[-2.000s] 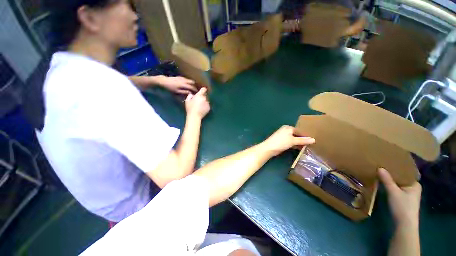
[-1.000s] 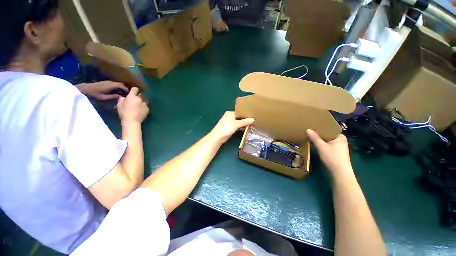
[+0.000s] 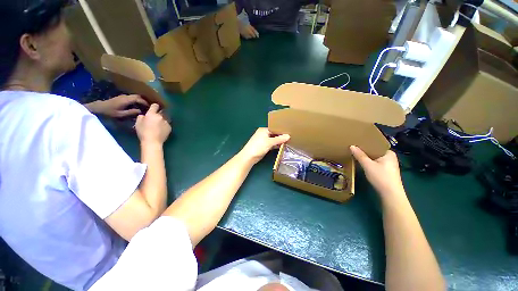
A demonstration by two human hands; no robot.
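An open cardboard mailer box (image 3: 312, 192) sits on the green bench in front of me, its lid (image 3: 329, 129) standing up behind the tray. A clear shiny bag (image 3: 292, 162) lies in the left part of the tray. A black power adapter (image 3: 320, 179) with its cable lies in the right part. My left hand (image 3: 263, 144) grips the lid's lower left corner beside the tray. My right hand (image 3: 379, 167) grips the lid's lower right side, thumb on its inner face.
A person in white (image 3: 62, 170) sits at left, hands by another box (image 3: 128, 71). Folded boxes (image 3: 199, 48) stand at the back. White plugs (image 3: 417, 51) and cables are behind right. Black adapter heaps (image 3: 434, 145) and a large carton (image 3: 477, 96) are at right. Another person (image 3: 267, 14) is across the bench.
My view has turned right since two seconds ago, so the box shows further left and the heaps are in view. Both hands stay on the lid. The box is hardly changed.
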